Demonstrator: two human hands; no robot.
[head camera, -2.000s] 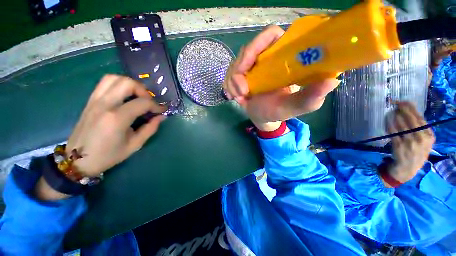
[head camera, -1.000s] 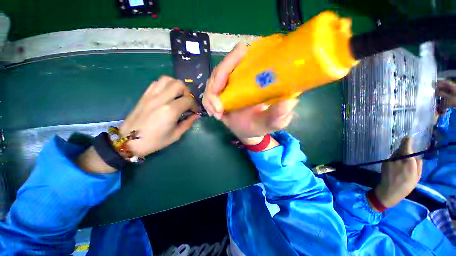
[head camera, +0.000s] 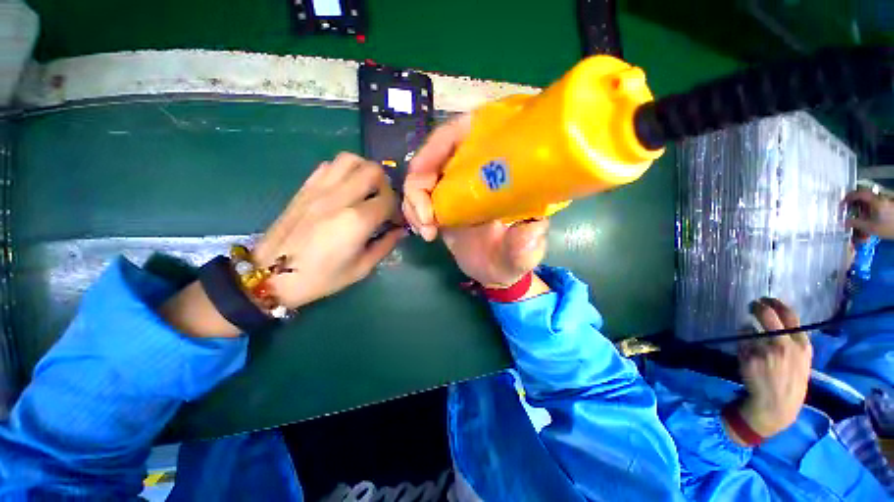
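Note:
A black phone assembly (head camera: 395, 118) with a white square label lies across the bench's pale edge, its lower end hidden by both hands. My right hand (head camera: 482, 230) is shut on the thick yellow-orange electric screwdriver (head camera: 549, 147), whose nose is hidden behind the fingers at the phone's lower end. My left hand (head camera: 328, 224) is beside it, its fingertips bunched at the lower end of the phone and close to the right fingers. Whether the left fingers hold a screw or the phone cannot be told. The screw dish is not visible.
Waiting phones lie on the green belt, one at the top (head camera: 328, 14) and a partly cut-off one (head camera: 599, 27). Clear plastic trays (head camera: 750, 221) stand at the right. Another person's hand (head camera: 774, 377) is below them. A thick black cord (head camera: 755, 103) runs from the screwdriver.
The view has shifted, so phone and belt sit further right in it. The right hand with the screwdriver has come down over the phone's lower end, and the dish beside the phone is no longer visible.

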